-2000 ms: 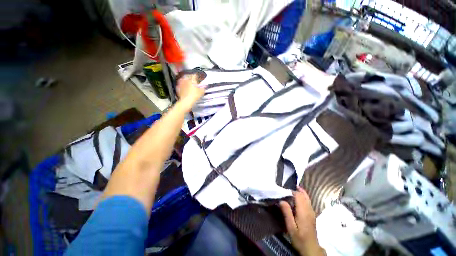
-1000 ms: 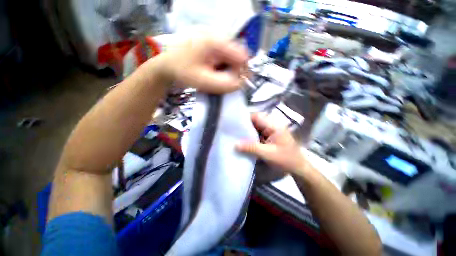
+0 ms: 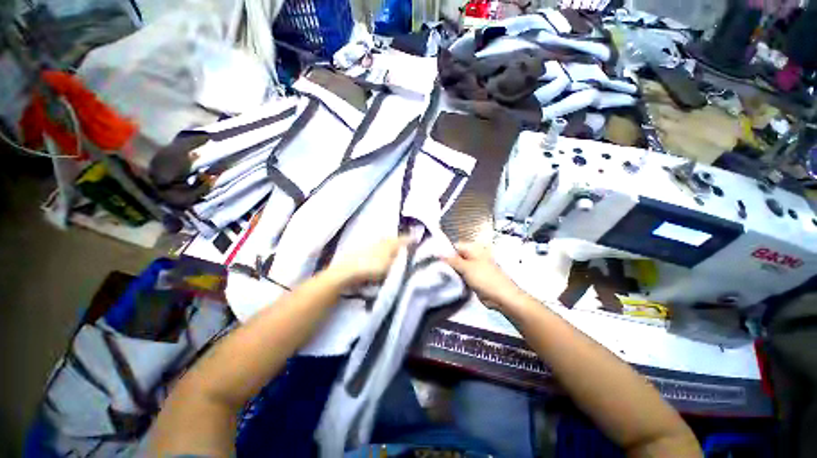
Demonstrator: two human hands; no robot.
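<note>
A white striped panel (image 3: 381,326) with dark brown bands hangs bunched from my hands over the table's front edge. My left hand (image 3: 383,259) is closed on its upper left part. My right hand (image 3: 475,268) holds its upper right part; some fingertips are hidden by the cloth. A larger white and brown striped garment piece (image 3: 358,170) lies spread on the table under and beyond my hands. The white sewing machine (image 3: 663,192) stands to the right of my hands, its control panel (image 3: 667,233) lit.
Brown scraps (image 3: 598,284) and yellow-handled thread snips (image 3: 645,309) lie under the machine arm. A ruler tape (image 3: 502,351) runs along the front edge. Layered cut pieces (image 3: 237,161) lie left. Bundled striped garments (image 3: 546,67) are behind. A crate of striped pieces (image 3: 134,358) stands lower left.
The view has swung right toward the machine. The striped panel, raised in my hands a second ago, is now lower and bunched over the table edge. Both hands have come down close together.
</note>
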